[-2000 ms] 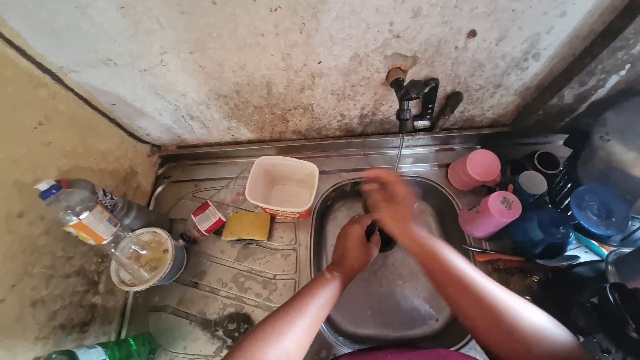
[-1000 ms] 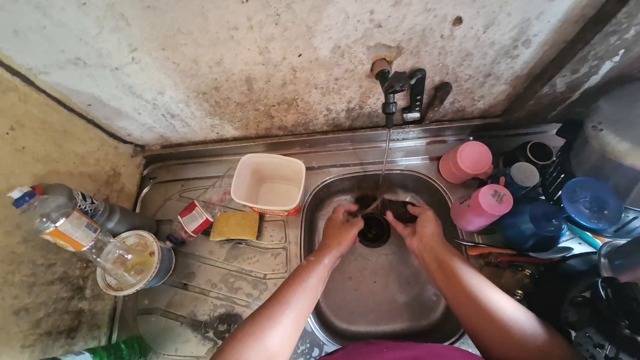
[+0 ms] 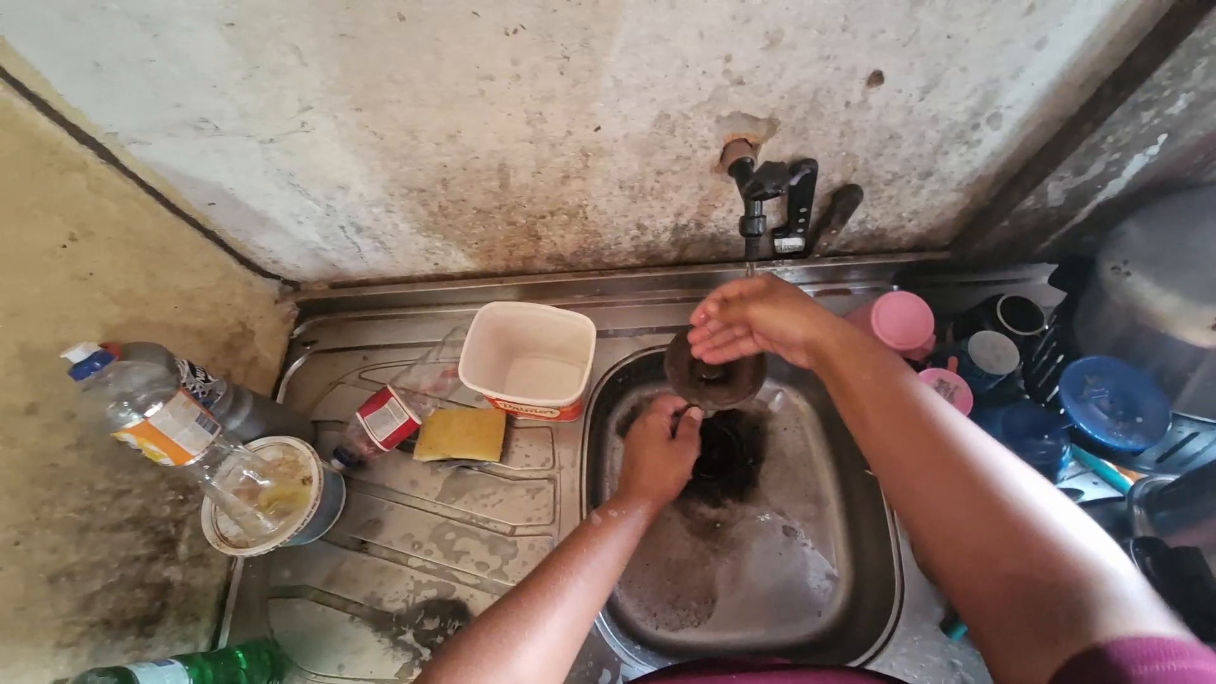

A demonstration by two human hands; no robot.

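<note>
My left hand [image 3: 662, 449] grips the near edge of a dark round disc-like object [image 3: 717, 380], possibly a sink strainer or plug, and holds it over the steel sink basin [image 3: 779, 598]. Above the disc, under the black tap [image 3: 753, 223], my right hand [image 3: 755, 321] is spread palm down with its fingers partly over the disc; whether they touch it I cannot tell. Water comes from the spout onto the hand. Dark dirty residue surrounds the black drain [image 3: 719, 456] below.
Left on the drainboard are a white plastic tub [image 3: 527, 356], a yellow sponge [image 3: 461, 435], a small bottle [image 3: 380, 423] and a bucket [image 3: 323, 508] with a clear bottle [image 3: 157, 408] leaning in it. Pink mugs [image 3: 902, 321] and a blue-lidded container [image 3: 1113, 404] crowd the right side.
Both hands were low over the drain a second ago; now the disc is held up near the tap with the right hand above it. Dark residue has spread around the drain.
</note>
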